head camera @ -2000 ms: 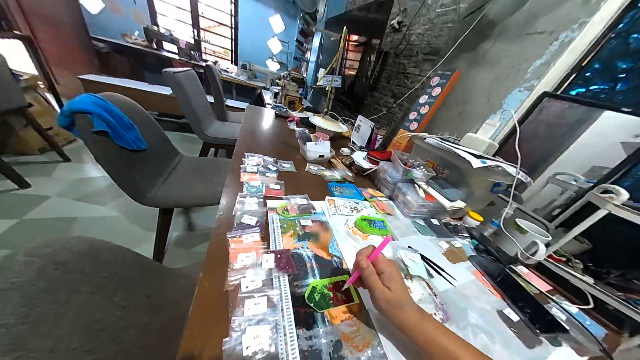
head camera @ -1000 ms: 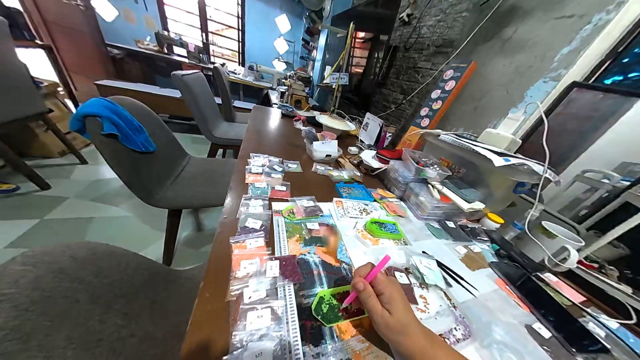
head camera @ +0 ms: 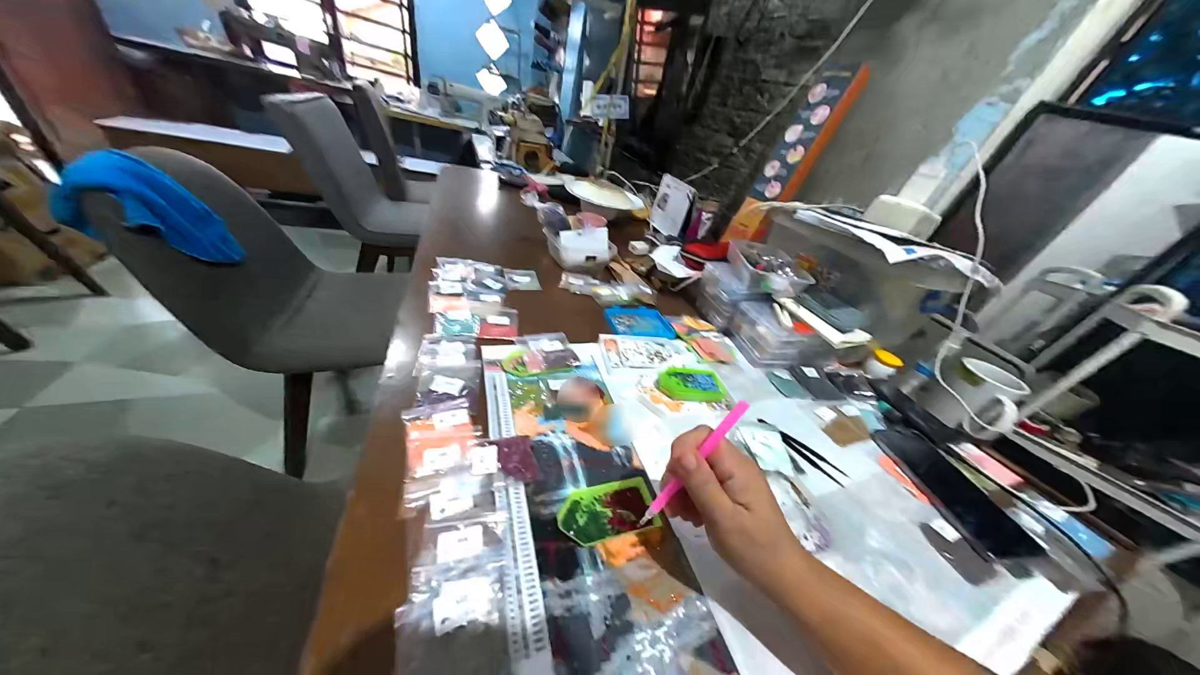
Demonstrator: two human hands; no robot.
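My right hand [head camera: 727, 492] grips a pink diamond-painting pen [head camera: 698, 459], its tip down at the dark red beads in a green plastic tray [head camera: 586, 517]. Green beads fill the left part of that tray, which rests on a partly covered diamond-painting canvas [head camera: 562, 469]. Farther back, a second green tray [head camera: 692, 383] holds blue beads. Small zip bags of beads [head camera: 445, 459] lie in a column along the canvas's left edge. Black tweezers [head camera: 802, 450] lie to the right of my hand. My left hand is not in view.
A black phone [head camera: 947, 487] and a white mug [head camera: 984, 394] are at the right. Clear plastic boxes [head camera: 764, 323] and a blue tray [head camera: 639, 322] stand farther back. Gray chairs [head camera: 244, 291], one with a blue cloth [head camera: 150, 202], line the table's left side.
The pen in my right hand stays at the green tray throughout; its tip is over the dark red beads now. The view has shifted slightly.
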